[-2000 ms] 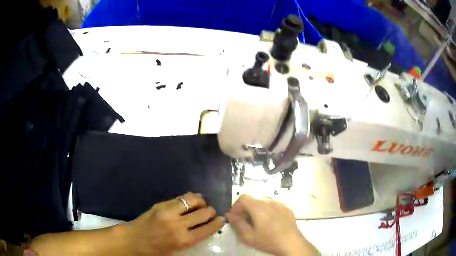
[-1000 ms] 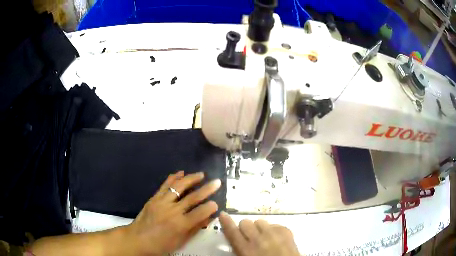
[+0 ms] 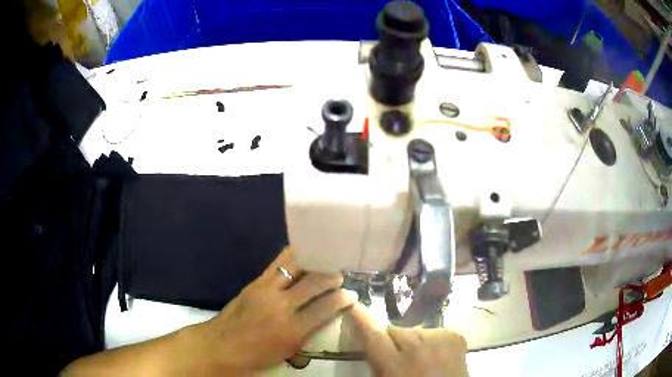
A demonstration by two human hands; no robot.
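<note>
A flat black fabric piece (image 3: 206,239) lies on the white table, its right part running behind the head of the white sewing machine (image 3: 331,221). My left hand (image 3: 276,313), with a ring, lies flat with fingers spread over the fabric's lower right corner, fingertips near the presser foot (image 3: 361,287). My right hand (image 3: 409,346) is just right of it, fingers bent and pointing at the same spot below the machine head. Whether it pinches the fabric edge cannot be told. The needle is hidden.
A heap of black pieces (image 3: 51,221) is at the left. Dark scraps (image 3: 256,142) lie on the table behind the fabric. A dark flat rectangular object (image 3: 556,297) is under the machine arm, with red cord (image 3: 620,324) to its right. A blue bin (image 3: 258,22) stands behind.
The view has shifted closer to the machine head. My hands have moved nearer the presser foot, and the fabric's right part now goes behind the head. My right hand has moved up beside my left fingertips.
</note>
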